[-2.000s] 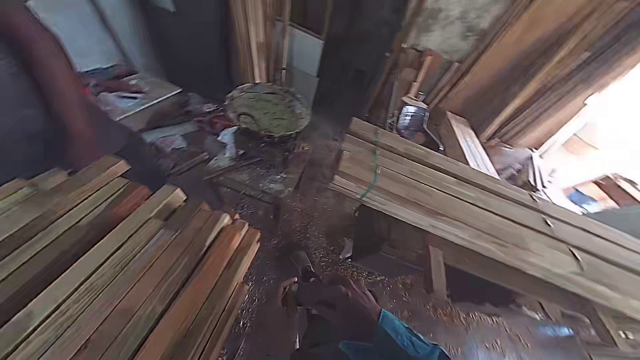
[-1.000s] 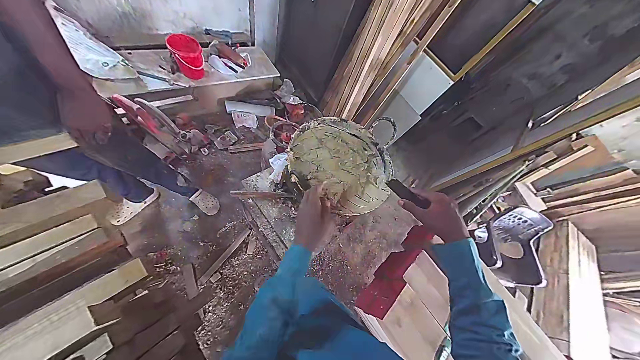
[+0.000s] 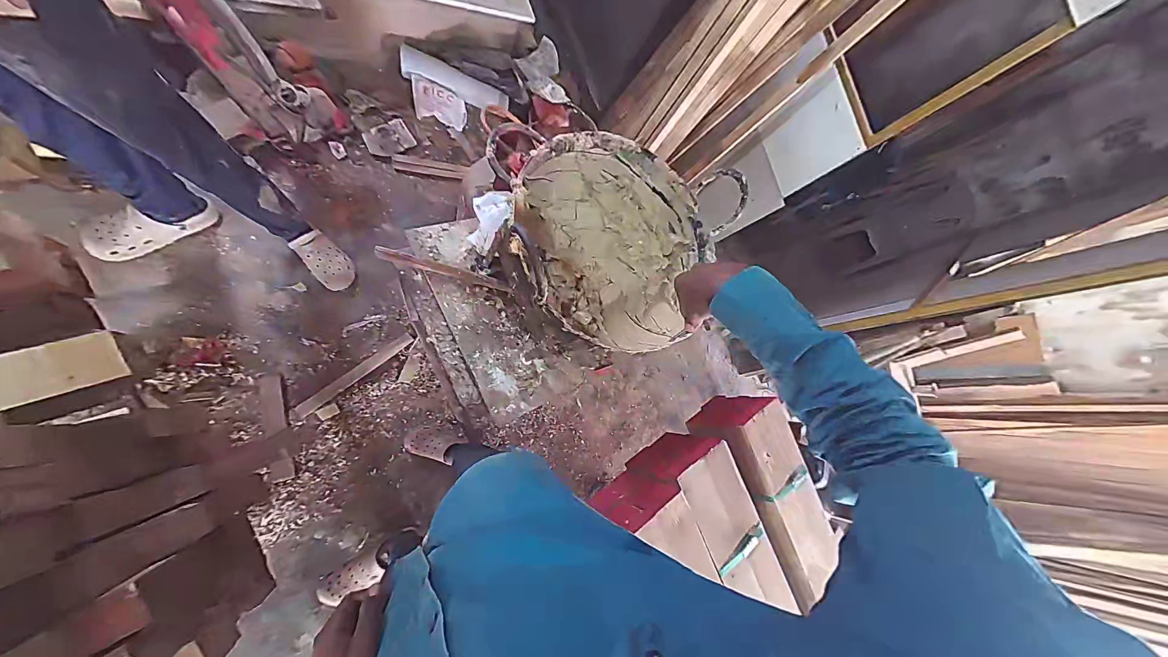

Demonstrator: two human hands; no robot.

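A round basin with looped handles is filled with a cracked, greenish-tan material. It rests on a stained, debris-covered low board. My right hand is at the basin's right side, its fingers bent down at the lower right edge of the material; whether they grip anything is hidden. Low at the bottom edge, beside my leg, my left hand is partly cut off, and its fingers are unclear. A white crumpled piece lies against the basin's left side, near a thin wooden stick.
Red-ended planks bound with green strap lie close on my right. Stacked timber fills the lower left. Another person's legs stand at upper left. Long boards lean behind the basin. Wood scraps and shavings litter the floor.
My left hand has left the basin and is down at the lower left. My right hand, which held a dark object beside the basin, is now at its edge; that object no longer shows.
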